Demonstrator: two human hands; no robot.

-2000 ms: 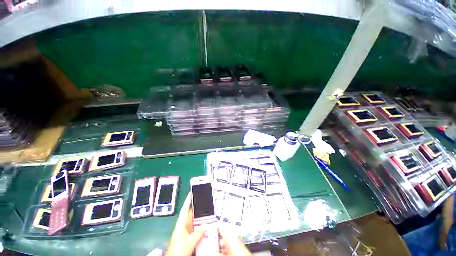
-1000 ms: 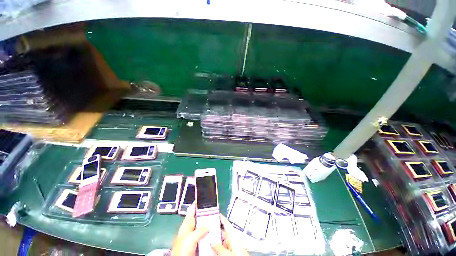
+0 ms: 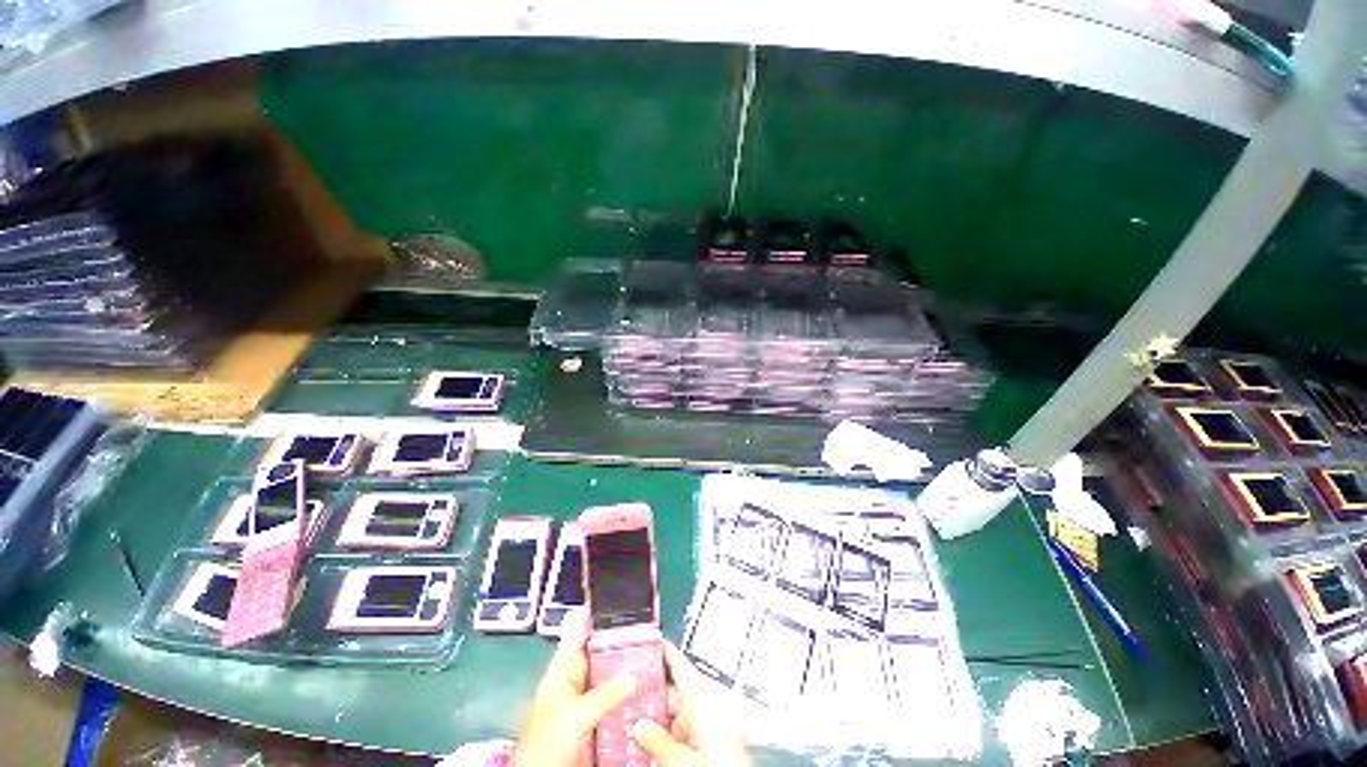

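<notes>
An open pink phone [image 3: 619,577], dark screen half up and keypad half down, is held upright at the lower centre. My left hand [image 3: 558,707] grips its lower left side. My right hand [image 3: 693,731] grips its lower right side; a thumb lies over the keypad. Both hands are cut off by the bottom edge. Two phone housings [image 3: 513,574] lie just left of it, one partly behind the held phone. A white lens sheet [image 3: 825,716] with rows of dark-bordered windows lies to the right.
A clear blister tray [image 3: 477,525] at left holds several housings, with another open pink phone [image 3: 267,577] across it. Stacked blister trays [image 3: 795,352] stand at the back. A white bottle [image 3: 960,499], post [image 3: 1184,285], blue pen [image 3: 1097,599] and neighbour's trays [image 3: 1274,577] are at right.
The view has turned left and the bench has shifted rightward in the picture. The phone remains in both hands; its front shows pinker and its keypad shows more clearly now.
</notes>
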